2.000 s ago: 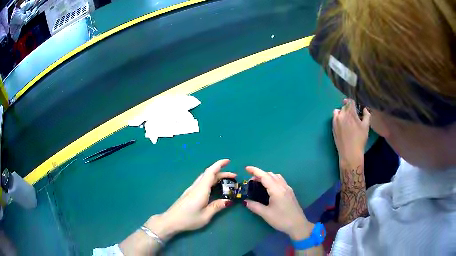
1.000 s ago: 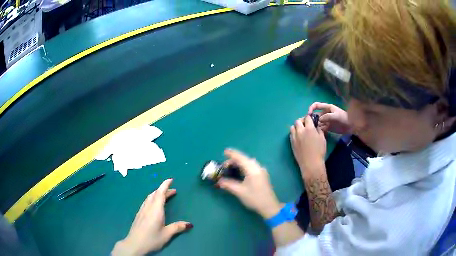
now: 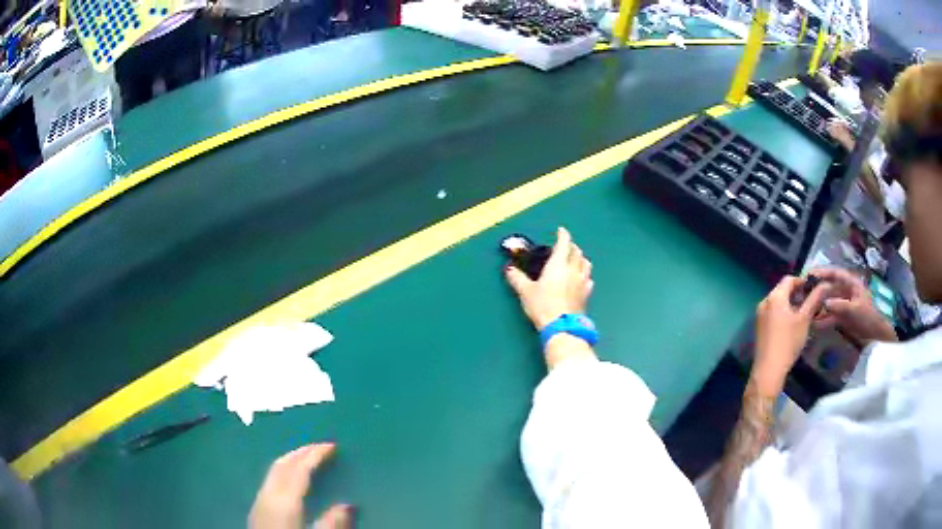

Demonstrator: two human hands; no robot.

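A small dark opened watch unit (image 3: 517,246) shows its pale inside at the left end, low over the green bench near the yellow strip. My right hand (image 3: 559,281), with a blue band on the wrist, is reached forward and holds its dark right part between thumb and fingers. Whether the unit touches the mat I cannot tell. My left hand (image 3: 294,491) is at the bottom edge, partly cut off, thumb and fingers apart, holding nothing.
White wipes (image 3: 271,370) and blurred dark tweezers (image 3: 165,433) lie by the yellow strip (image 3: 413,251) at left. A black foam tray (image 3: 713,219) of watch parts stands at the far right. A person's hands (image 3: 801,310) are at right. A white tray (image 3: 553,52) sits across the belt.
My right hand has carried the unit forward, away from me. My left hand let go of it and dropped to the bottom edge. The view has shifted, bringing the black foam tray into sight.
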